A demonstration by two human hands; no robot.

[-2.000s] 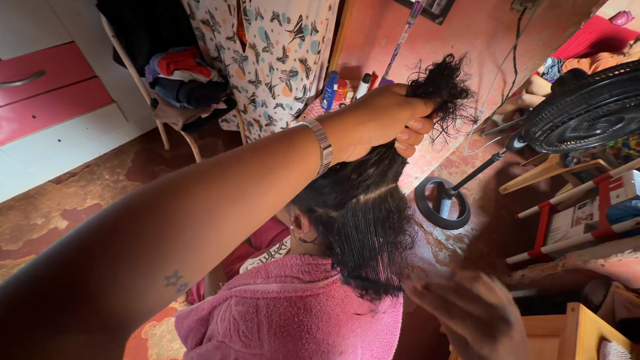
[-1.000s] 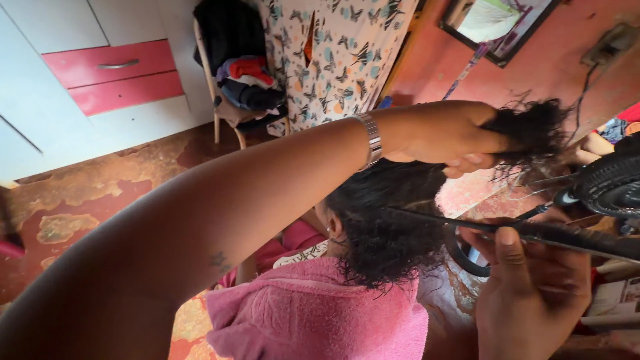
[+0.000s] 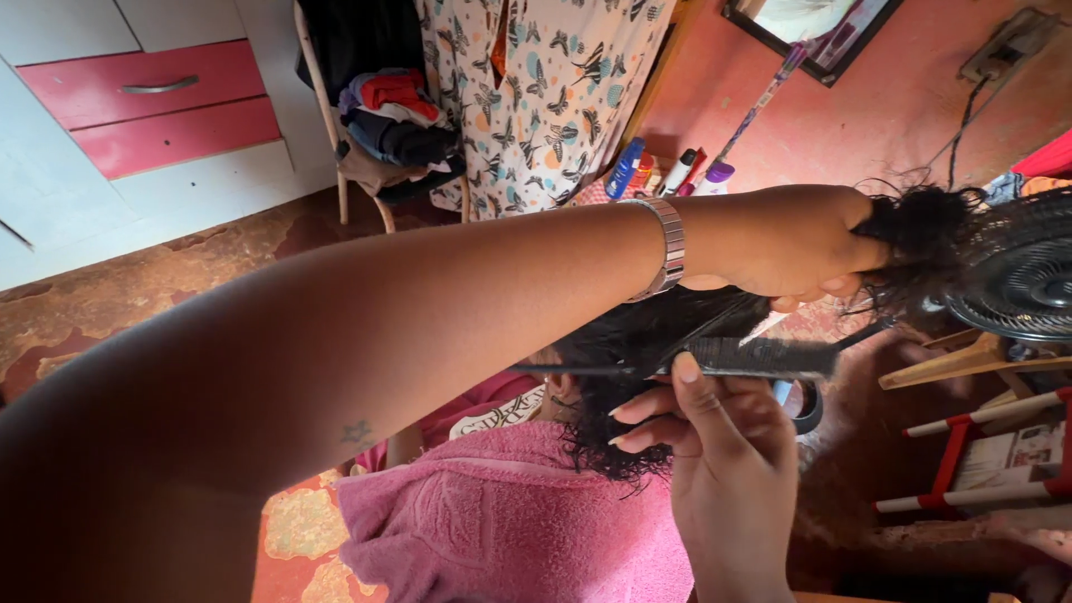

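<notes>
A seated person with dark curly hair (image 3: 615, 419) has a pink towel (image 3: 519, 511) over the shoulders. My left hand (image 3: 796, 239), with a metal watch band at the wrist, is closed around a bunch of the hair, its curly ends sticking out past the fist. Below it, my right hand (image 3: 724, 427) holds a black tail comb (image 3: 754, 358) between thumb and fingers; the toothed part points right and the thin tail runs left across the head. The lower hair hangs loose beside the right fingertips. My left forearm hides much of the head.
At right stand a black fan (image 3: 1038, 268) and a red-and-white rack (image 3: 963, 452). Bottles (image 3: 624, 167) sit behind my left wrist, near a butterfly-print curtain (image 3: 536, 92). A chair (image 3: 322, 109) bears clothes. White cabinets with pink drawers (image 3: 167, 84) stand at upper left.
The comb was at the lower hair two seconds ago; now it lies higher, across the head, its toothed part pointing right. The left hand keeps hold of the upper hair.
</notes>
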